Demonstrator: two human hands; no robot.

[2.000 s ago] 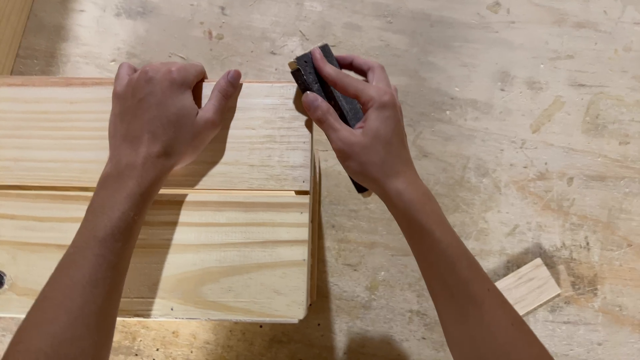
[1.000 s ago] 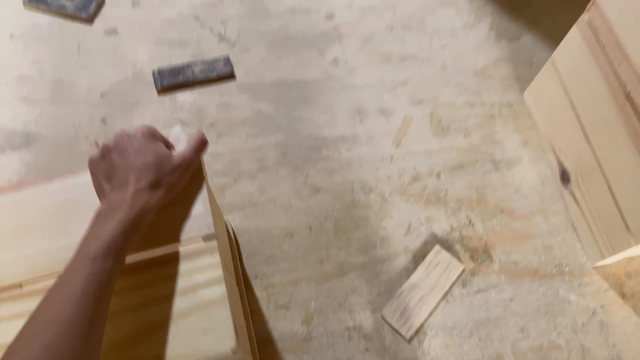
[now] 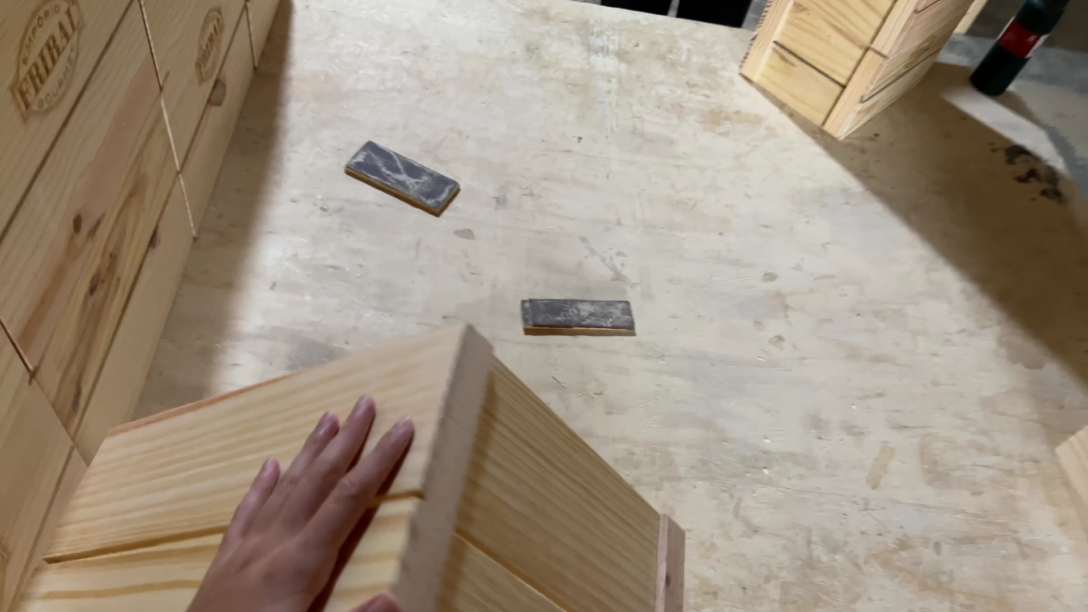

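Note:
A pine slatted box (image 3: pixel 571 476) fills the lower left of the view, its end and one long side showing. My left hand (image 3: pixel 310 518) lies on its slatted face with the fingers stretched out and slightly apart. A fingertip, probably the thumb, shows at the bottom edge. My right hand is out of view. Beyond the box's near corner a sanding block with dark, worn abrasive (image 3: pixel 578 315) lies flat on the worktable (image 3: pixel 697 255). A second sanding block (image 3: pixel 403 177) rests farther back and to the left, at a slant.
Stacked pine crates with burned-in marks (image 3: pixel 93 212) line the left side. Another pine crate (image 3: pixel 837 64) stands at the back right, near a dark green bottle-like object with a red band (image 3: pixel 1011 47). A wooden corner (image 3: pixel 1075 463) shows at the right edge.
My right hand held a sanding block at first; one second ago that hand was out of view and a block lay on the table. My left hand now lies flatter on the box. The view has shifted.

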